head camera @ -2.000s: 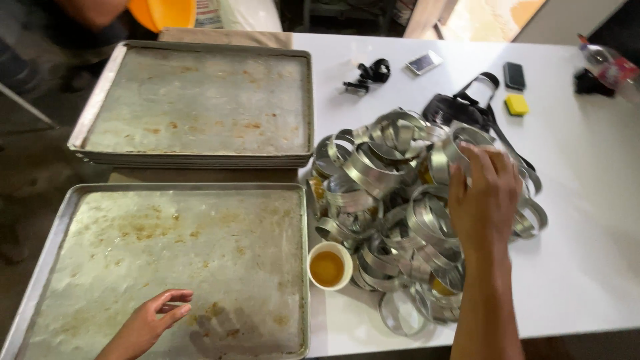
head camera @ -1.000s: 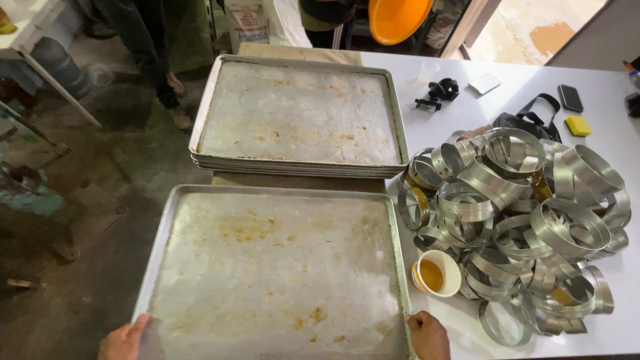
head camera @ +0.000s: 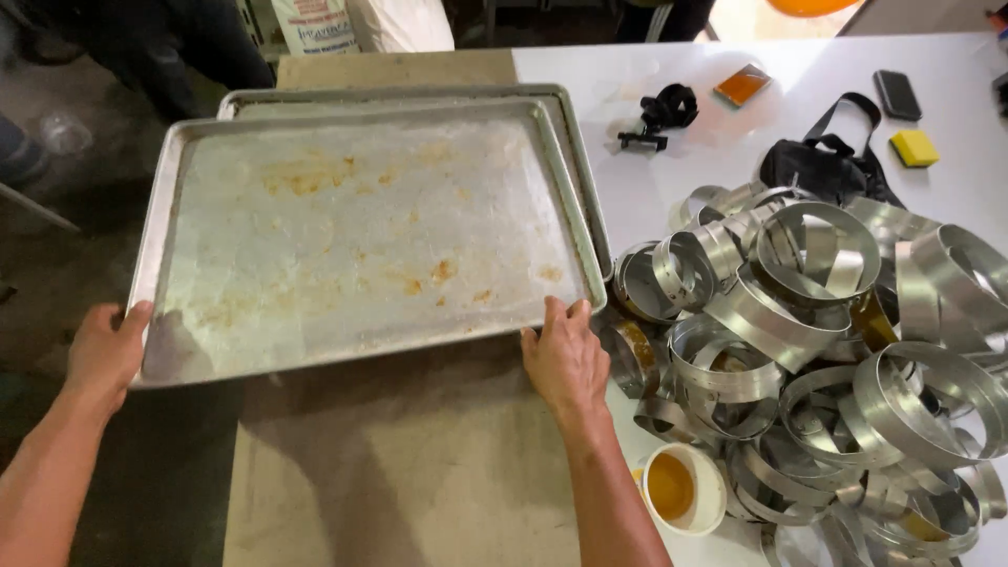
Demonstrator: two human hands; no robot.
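A stained metal baking tray [head camera: 370, 236] is held by its rim in both hands, tilted and overlapping another baking tray [head camera: 579, 181] behind and under it. My left hand [head camera: 110, 346] grips the lower left edge, thumb on the rim. My right hand [head camera: 567, 354] grips the lower right corner area, its fingertips over the rim. Whether the held tray touches the one below cannot be told. Right of my right hand lies a heap of metal rings [head camera: 819, 331]. A white cup [head camera: 701, 492] with amber liquid stands at the heap's lower left.
Brown board or paper [head camera: 425, 465] covers the left of the white table [head camera: 583, 71]. Towards the back right lie a black clamp-like mount [head camera: 661, 114], a black strapped pouch [head camera: 819, 169], a dark phone-like object [head camera: 897, 95] and a yellow sponge [head camera: 914, 148]. A person's dark-clothed legs [head camera: 197, 47] are at upper left.
Both hands have moved the stained tray from the near side of the table up over the tray stack behind. Two seconds ago my right hand was at the rings and my left hand above the near tray.
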